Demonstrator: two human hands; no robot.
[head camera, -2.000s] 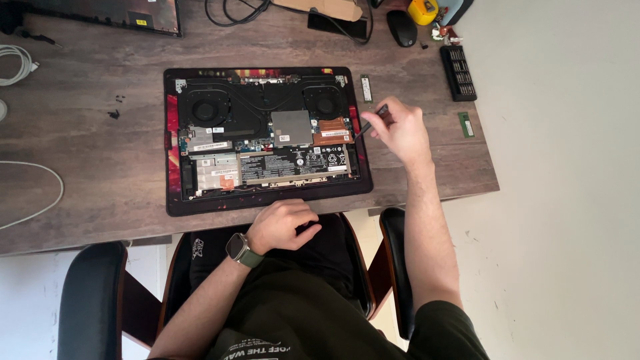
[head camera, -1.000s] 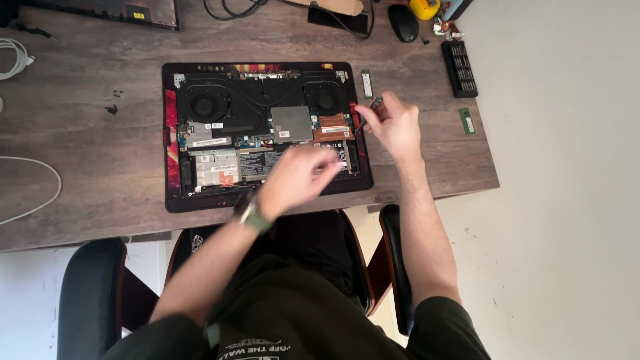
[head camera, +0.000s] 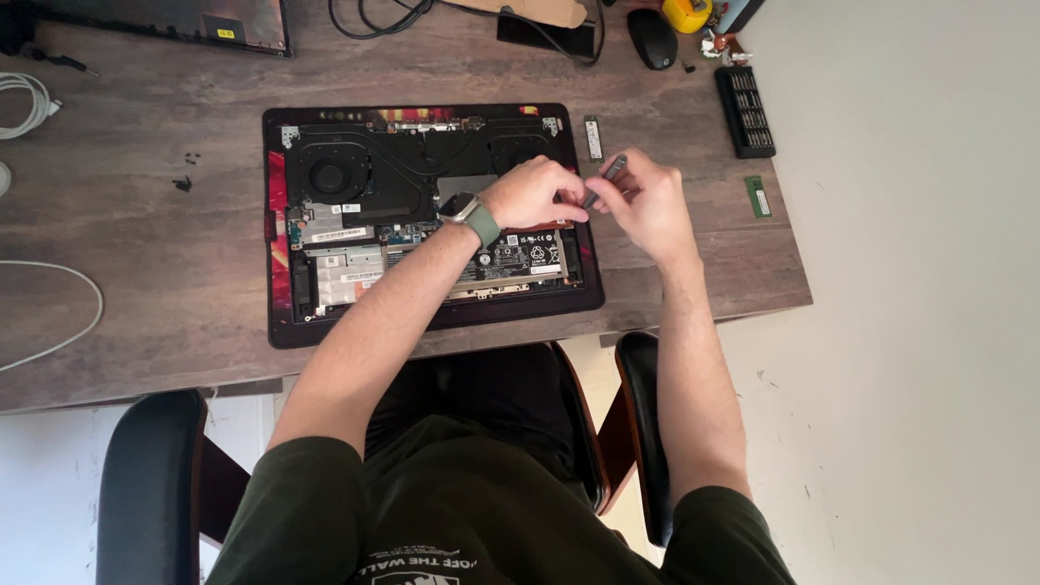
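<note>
An opened laptop chassis (head camera: 390, 195) lies on a patterned desk mat (head camera: 278, 171), its fans, boards and battery (head camera: 512, 258) exposed. Over its right part is my left hand (head camera: 532, 193), with a watch on the wrist; its fingertips are near the lower end of a slim grey screwdriver (head camera: 608, 180). Whether they pinch anything is unclear. My right hand (head camera: 646, 203) grips the screwdriver, tilted, at the laptop's right edge. Just beyond the mat lies a small M.2-type module (head camera: 594, 138). A green memory module (head camera: 758, 197) rests farther right.
A black bit case (head camera: 746, 112) and a mouse (head camera: 652, 39) are at the back right. Small dark screws (head camera: 183, 184) lie left of the mat. A dark panel (head camera: 179, 24), black cables (head camera: 378, 32) and a coiled white cable (head camera: 23, 106) are also on the desk.
My left hand has risen from near my lap, across the battery, to the laptop's right side beside the screwdriver. My right hand stays near that edge, still holding the tool.
</note>
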